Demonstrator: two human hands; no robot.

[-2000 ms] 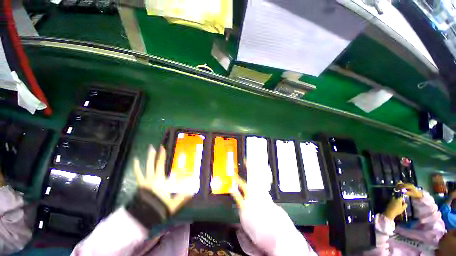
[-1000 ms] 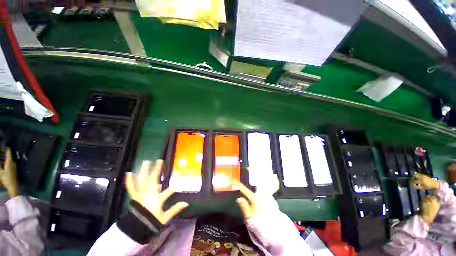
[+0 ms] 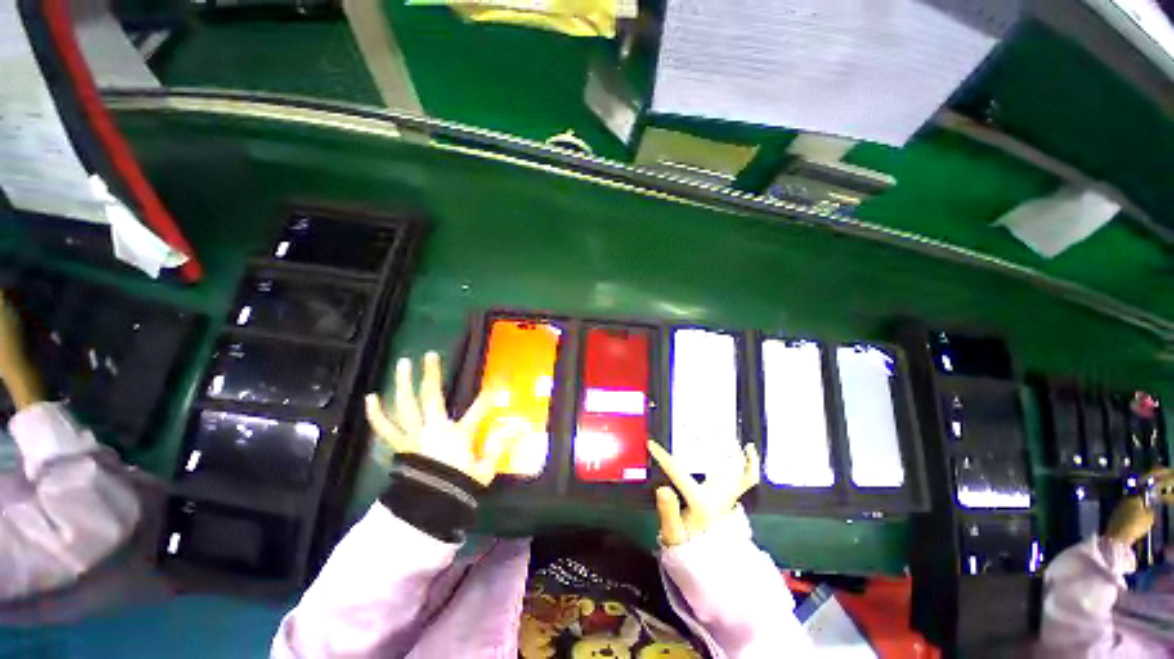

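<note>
A black phone tray [image 3: 567, 492] lies in front of me with several smartphones side by side. The leftmost phone [image 3: 521, 386] shows orange. The second phone [image 3: 615, 406] shows red with bright glare. The middle phone [image 3: 704, 386] and the two to its right are white. My left hand [image 3: 431, 418], with a black wristband [image 3: 433, 497], has its fingers spread at the orange phone's left edge, thumb over its screen. My right hand [image 3: 702, 489] is over the lower end of the middle phone, index finger pointing toward the red phone's right edge. Both hands hold nothing.
Trays of dark phones stand lengthwise at left [image 3: 277, 373] and right [image 3: 989, 476]. A red bin [image 3: 888, 612] with a clipboard lies at lower right. A printed sheet [image 3: 824, 64] hangs above the rail [image 3: 605, 165]. Other people's hands show at both sides.
The second phone has turned from orange to red. My left thumb has moved over the orange phone. My right hand has stayed by the middle phone. The view has shifted slightly.
</note>
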